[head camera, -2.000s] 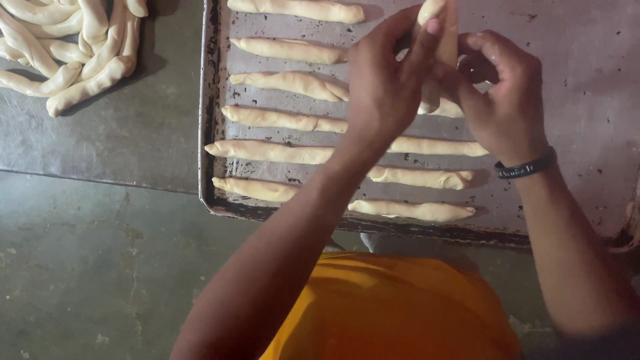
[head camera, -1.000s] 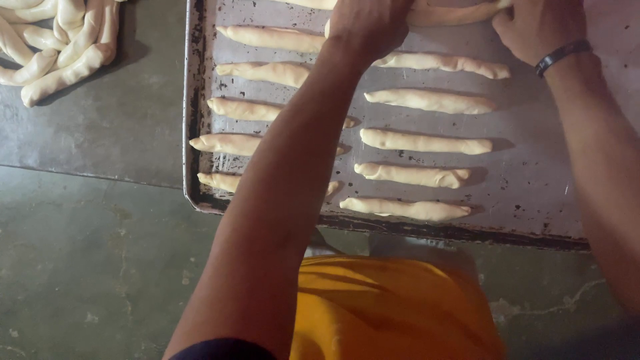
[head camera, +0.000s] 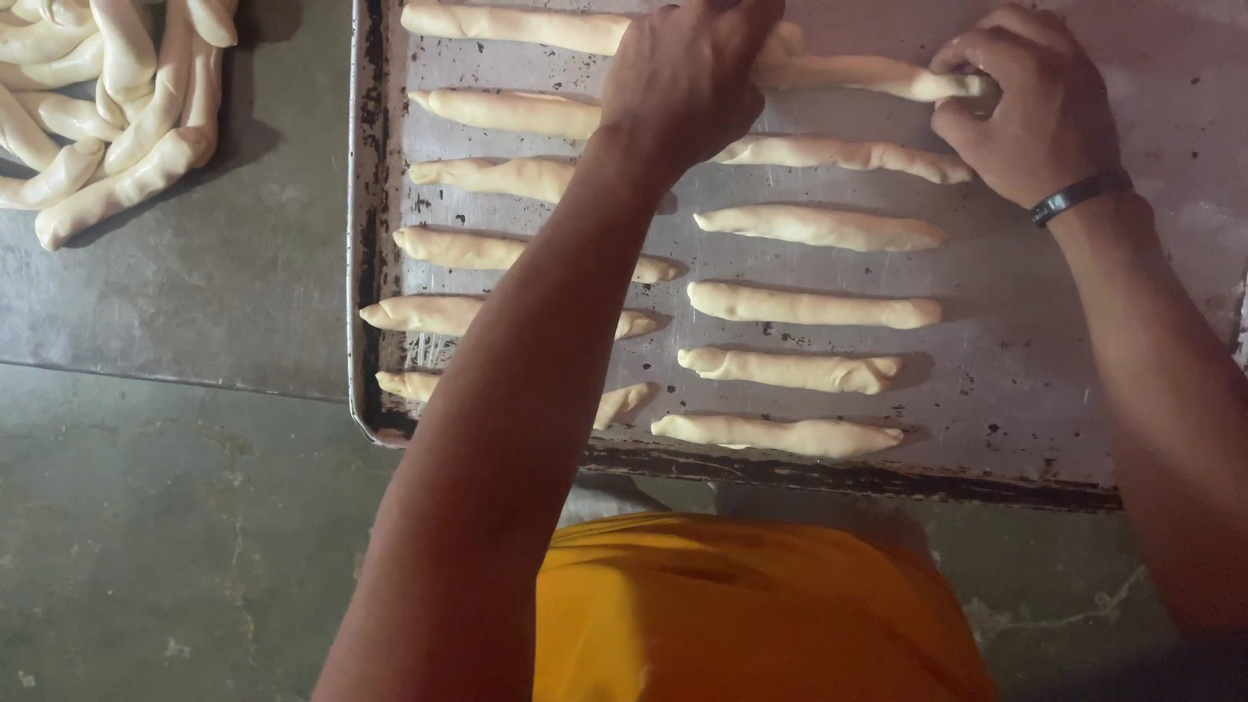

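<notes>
A strip of dough [head camera: 858, 74] lies across the upper part of a worn metal baking tray [head camera: 1033, 390], level with the tray's long edge. My right hand [head camera: 1033, 102], with a dark wristband, pinches its right end between thumb and fingers. At the strip's left end is my left hand [head camera: 687, 83], back upward; its fingertips are partly hidden at the frame's top. Several shaped dough sticks [head camera: 819, 226] lie below in a right column. Another column of dough sticks [head camera: 517, 112] is on the left, partly covered by my left forearm.
A pile of dough strips [head camera: 127, 107] rests on the dark tabletop [head camera: 195, 292] left of the tray. The tray has a raised rim [head camera: 363, 244] with dark worn patches. Below the table edge shows a cracked floor [head camera: 146, 546].
Two seconds ago both hands held the dough strip up close together over the tray. Now it lies stretched sideways at the top of the right column, with the hands farther apart. The view has shifted.
</notes>
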